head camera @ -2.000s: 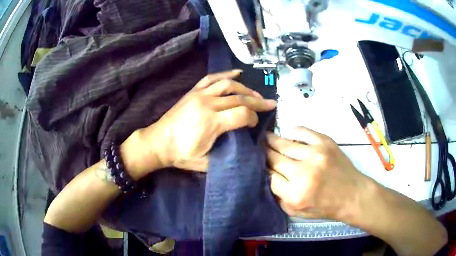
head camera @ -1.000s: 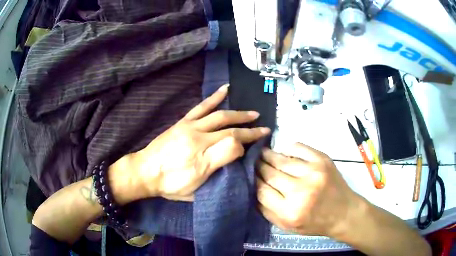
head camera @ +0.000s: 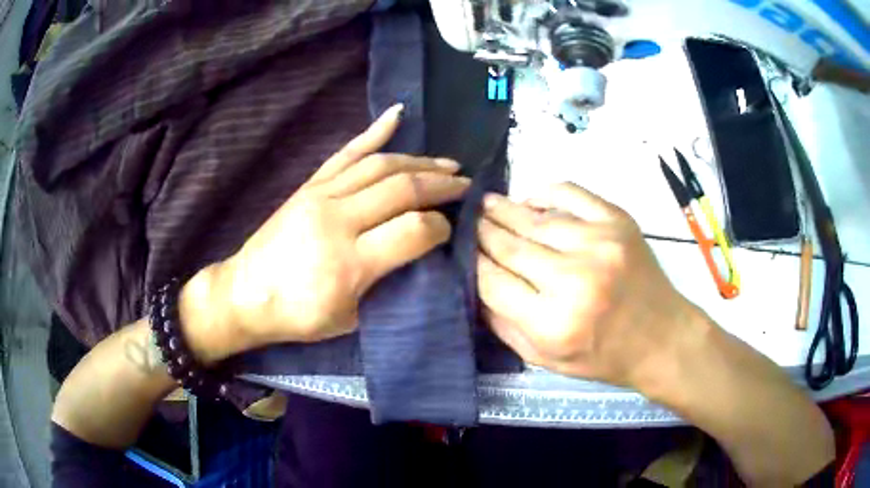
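Observation:
The dark striped lining (head camera: 258,124) lies bunched on the left. A long blue band (head camera: 417,334) runs down the middle and hangs over the table's front edge. A flat black piece (head camera: 463,110) lies beside it, its upper end near the presser foot with blue marks (head camera: 497,86). My left hand (head camera: 329,238) lies spread on the lining and band, pressing them, fingertips on the black piece. My right hand (head camera: 582,286) pinches the folded edge of the blue band just right of the left fingertips. What lies under the right fingers is hidden.
The white sewing machine head (head camera: 658,19) stands at the top. To the right lie snips with an orange-yellow handle (head camera: 706,233), a black phone (head camera: 744,143), a thin orange-brown stick (head camera: 804,284) and black shears (head camera: 832,334). A measuring strip (head camera: 582,402) follows the front edge.
Both hands still work at the fold. The band's lower end now shows over the front edge. The machine and tools sit higher in the picture as the view shifted.

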